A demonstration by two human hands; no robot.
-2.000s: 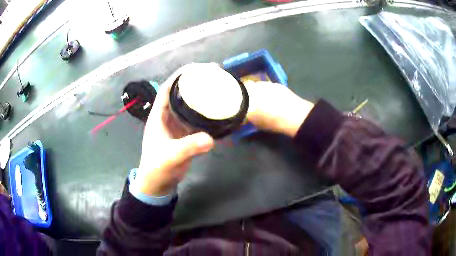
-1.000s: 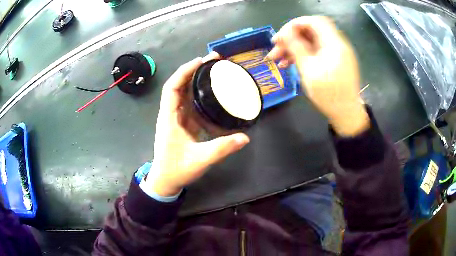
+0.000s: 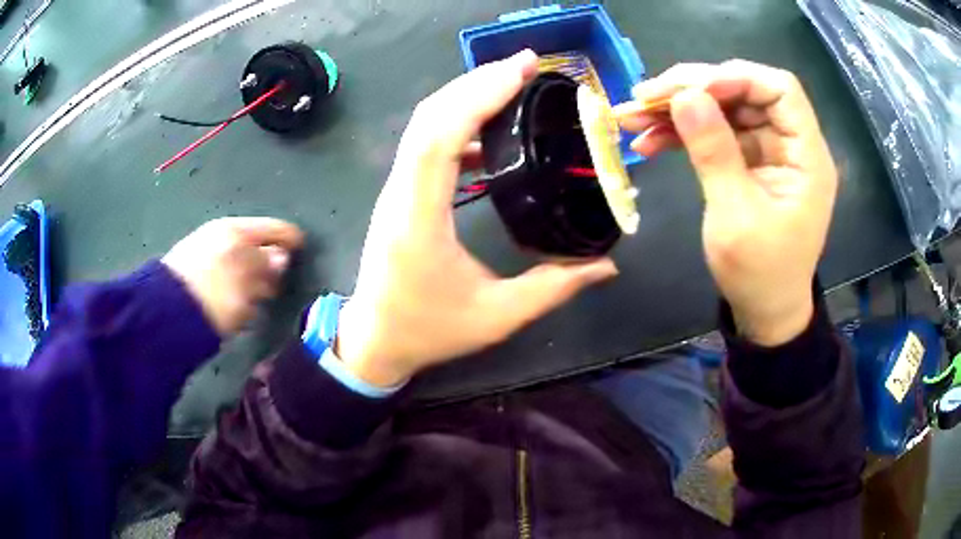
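Note:
My left hand [image 3: 432, 242] holds the black round housing [image 3: 543, 174] on its side, with the mouth facing right. The round board [image 3: 608, 158], seen nearly edge-on, stands tilted at the mouth, with a gap that shows the dark inside and a bit of red wire. My right hand [image 3: 764, 179] pinches a thin gold pin [image 3: 659, 104] between thumb and finger, its tip at the board's upper right face. Whether the tip is in the board cannot be told. The blue pin bin [image 3: 632, 65] with gold pins lies behind the housing, partly hidden.
Another black unit [image 3: 282, 90] with red and black wires lies at upper left. Another person's hand [image 3: 234, 268] in a purple sleeve rests over the bench at left. A blue parts tray [image 3: 40, 263] is at the far left, a clear bag [image 3: 896, 116] at right, a blue tank [image 3: 883, 405] lower right.
My left hand has turned the housing sideways and the board now stands tilted at its mouth. My right hand has moved from the bin to the board. Another person's arm has come in at left.

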